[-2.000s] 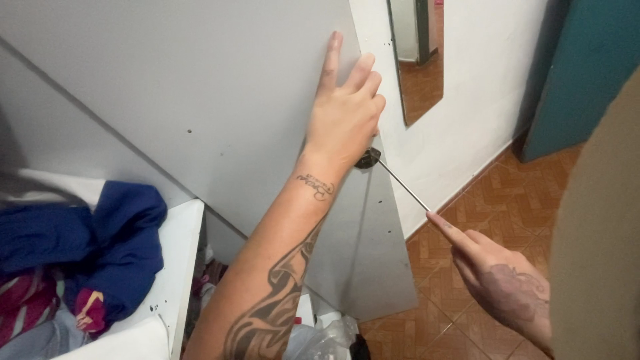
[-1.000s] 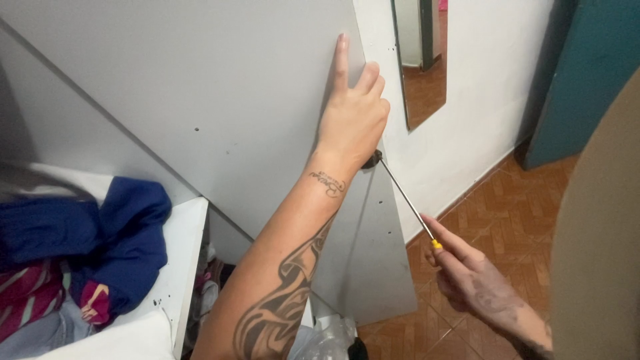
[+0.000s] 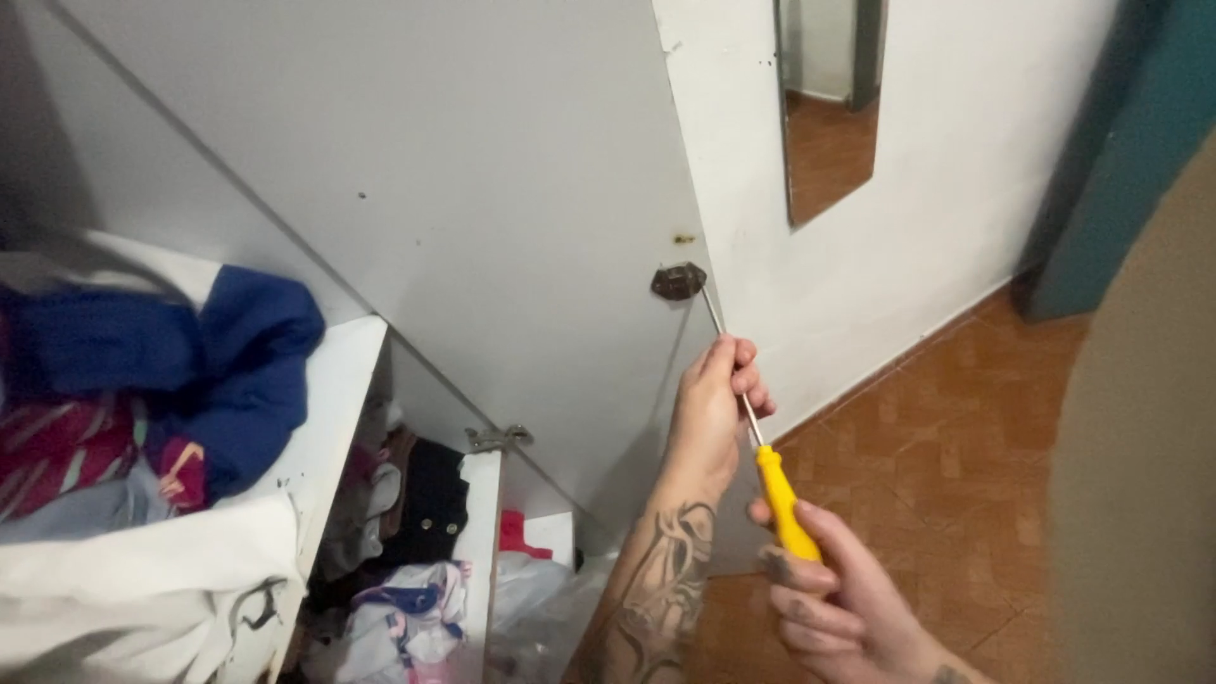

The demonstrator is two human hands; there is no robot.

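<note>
My left hand (image 3: 717,408) is closed around the metal shaft of a screwdriver, below a dark lock or latch fitting (image 3: 678,281) on the edge of a grey cabinet door (image 3: 513,171). The screwdriver's yellow handle (image 3: 788,508) is between the thumb and fingers of my right hand (image 3: 841,598), lower right. The shaft slants up to the right side of the dark fitting, where its tip meets it; the exact contact is too small to tell. Just above the fitting, the door has a small worn mark (image 3: 683,239).
White shelves (image 3: 347,380) at left hold folded clothes, among them a dark blue garment (image 3: 252,370). A metal hinge (image 3: 499,438) joins the door near the shelf divider. Behind the door are a white wall with a mirror (image 3: 828,123), a teal panel (image 3: 1121,199) and brown floor tiles (image 3: 921,475).
My left hand has left the door's surface above the fitting and moved down onto the screwdriver shaft. The dark fitting, partly covered earlier, now shows. More of the yellow handle is visible in my right hand.
</note>
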